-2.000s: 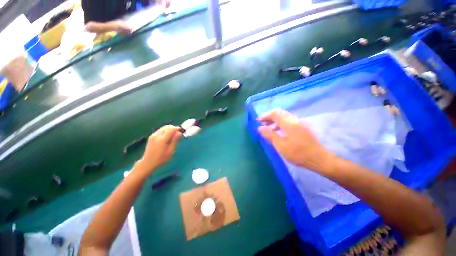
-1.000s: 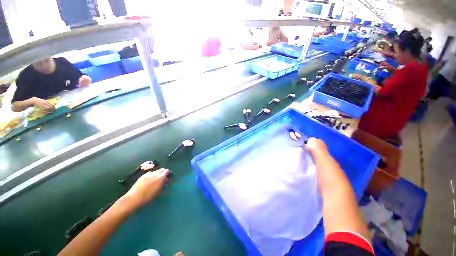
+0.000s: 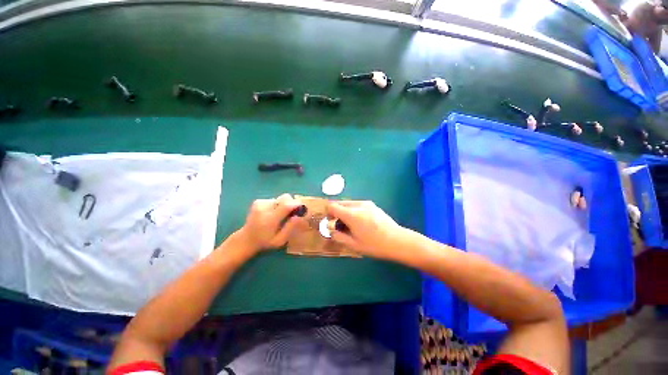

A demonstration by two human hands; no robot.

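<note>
My left hand (image 3: 269, 223) is closed on a small dark piece (image 3: 299, 210) at the left side of the brown cardboard pad (image 3: 306, 243). My right hand (image 3: 366, 228) is closed on a small piece with a dark end (image 3: 340, 225), just right of the white disc (image 3: 324, 228) on the pad. Fingers cover most of both pieces; the two pieces are apart. A round white piece (image 3: 333, 184) lies on the green surface beyond the pad. A black arm part (image 3: 280, 168) lies to its left.
Black arm parts (image 3: 196, 93) and joined assemblies (image 3: 428, 86) lie spaced along the belt (image 3: 242, 51). The blue tote (image 3: 438, 220) at right has a whitish liner (image 3: 513, 212) and an oval head part (image 3: 578, 198). A wrinkled white sheet (image 3: 124, 227) with a dark clip (image 3: 87, 206) lies left.
The view has swung back down to the bench. My right hand has left the tote and my left hand has left the belt; both are now over the cardboard pad, close together.
</note>
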